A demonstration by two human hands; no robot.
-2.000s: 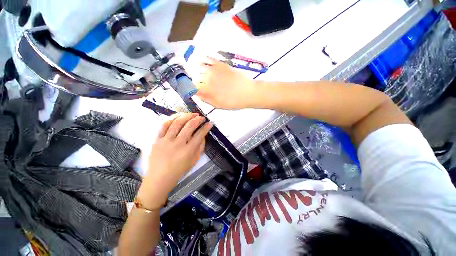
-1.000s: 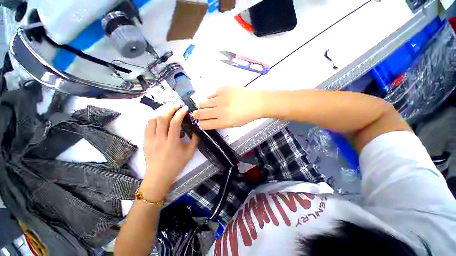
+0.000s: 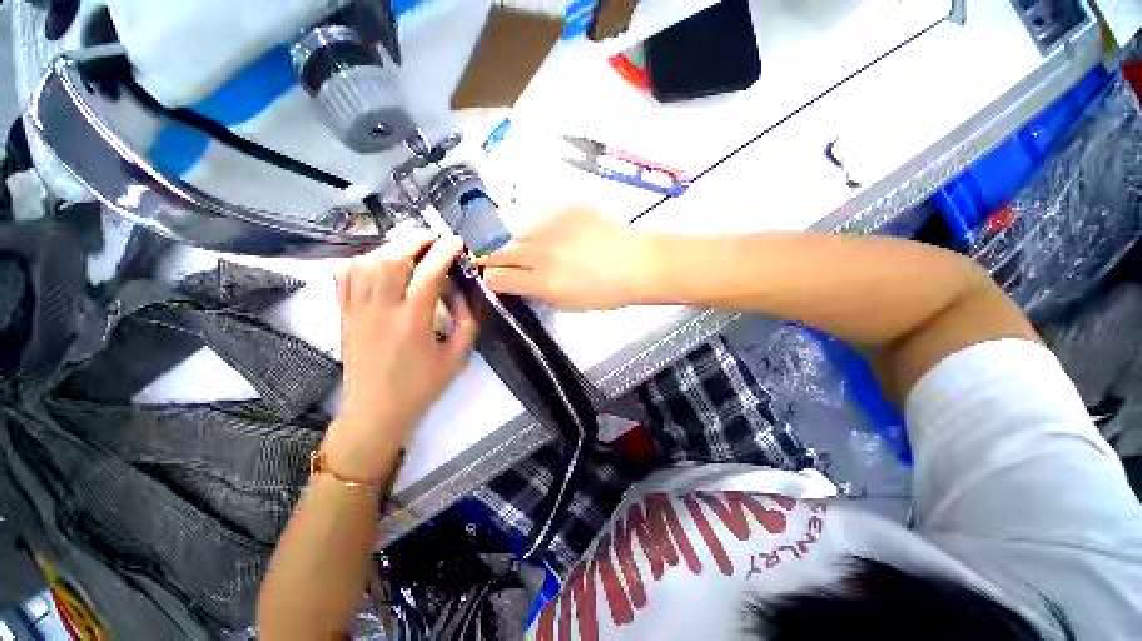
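Note:
A black zipper with a pale line (image 3: 541,341), lying along a dark fabric strip, runs from the needle area over the table edge and hangs down at the lap. My left hand (image 3: 403,313) holds its near end between thumb and fingers, left of the blue-grey attachment. My right hand (image 3: 564,261) pinches the same end from the right, just below the attachment (image 3: 476,219). The fingertips of both hands nearly meet there. The presser foot is mostly hidden behind the fingers and attachment.
The white machine head (image 3: 207,50) is at the upper left. Dark checked strips (image 3: 188,438) pile at the left. Thread snips (image 3: 626,165), a brown card (image 3: 507,56) and a black flat object (image 3: 704,53) lie on the table. A blue crate (image 3: 1039,150) and clear plastic are at the right.
My right hand has come down from beside the attachment to the zipper. My left hand has moved up and left, closer to the needle area. The view has shifted slightly.

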